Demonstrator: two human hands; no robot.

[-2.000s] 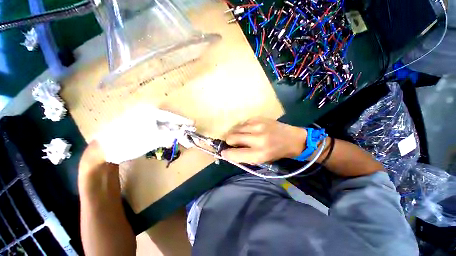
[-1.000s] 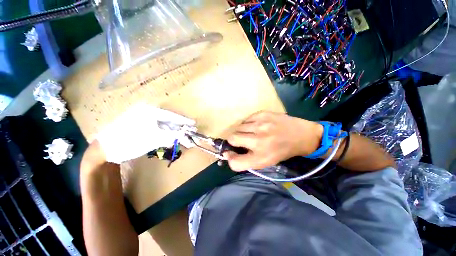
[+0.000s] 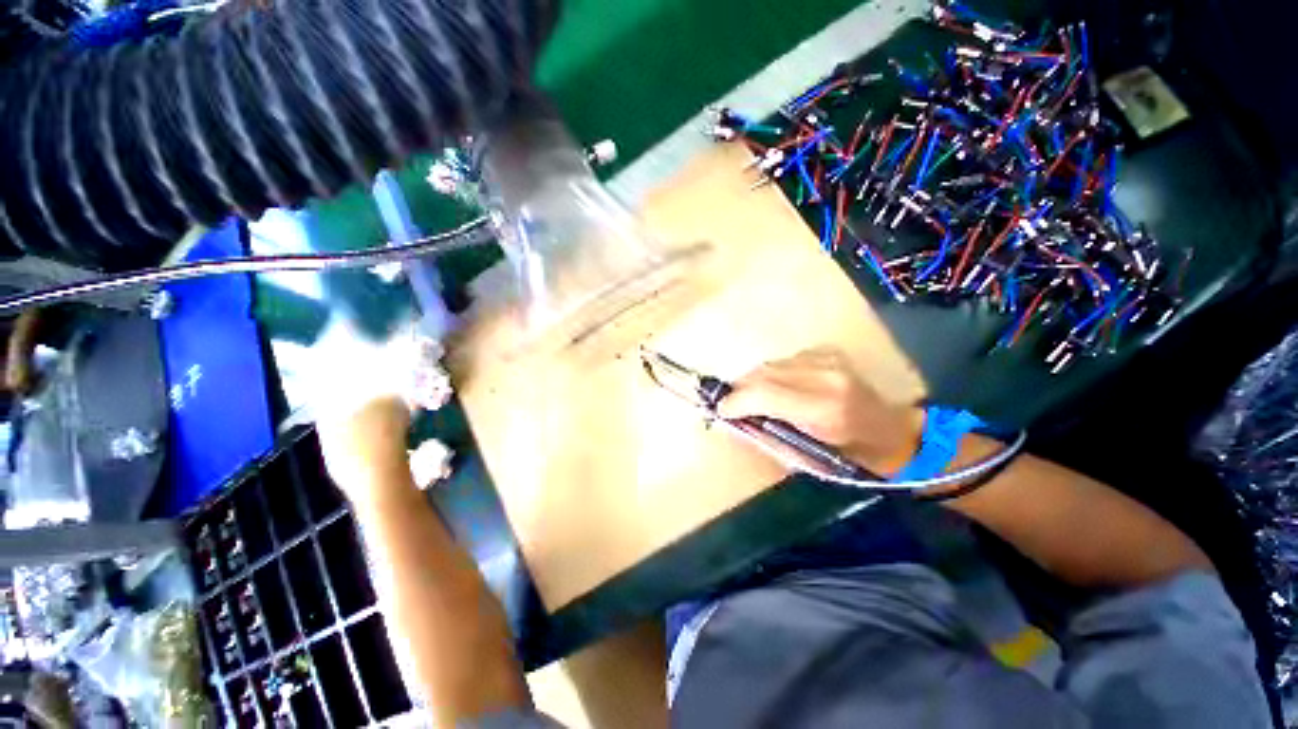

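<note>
My right hand point(image 3: 819, 410), bare with a blue wrist strap point(image 3: 942, 443), holds the dark soldering iron point(image 3: 720, 390). Its slim forked-looking tip points left over the tan board point(image 3: 612, 499), and its pale cable loops past my wrist. My left hand point(image 3: 349, 363), in a white glove, is left of the board beside a white part point(image 3: 431, 382). The glove is glaring and blurred, so its fingers and anything in them cannot be made out. Another white part point(image 3: 429, 463) stands just below, near the board's left edge.
The heap of red and blue wire leads point(image 3: 982, 185) lies right of the board, with a yellowish pad point(image 3: 1147, 103) beyond. A thick ribbed hose point(image 3: 271, 107) and clear hood point(image 3: 577, 235) hang above. The black divided tray point(image 3: 306, 591) is lower left, near a blue panel point(image 3: 217, 378).
The view has shifted left. My left hand has moved off the board to the white parts at its left. The dark part with wires no longer shows on the board. My right hand still holds the iron.
</note>
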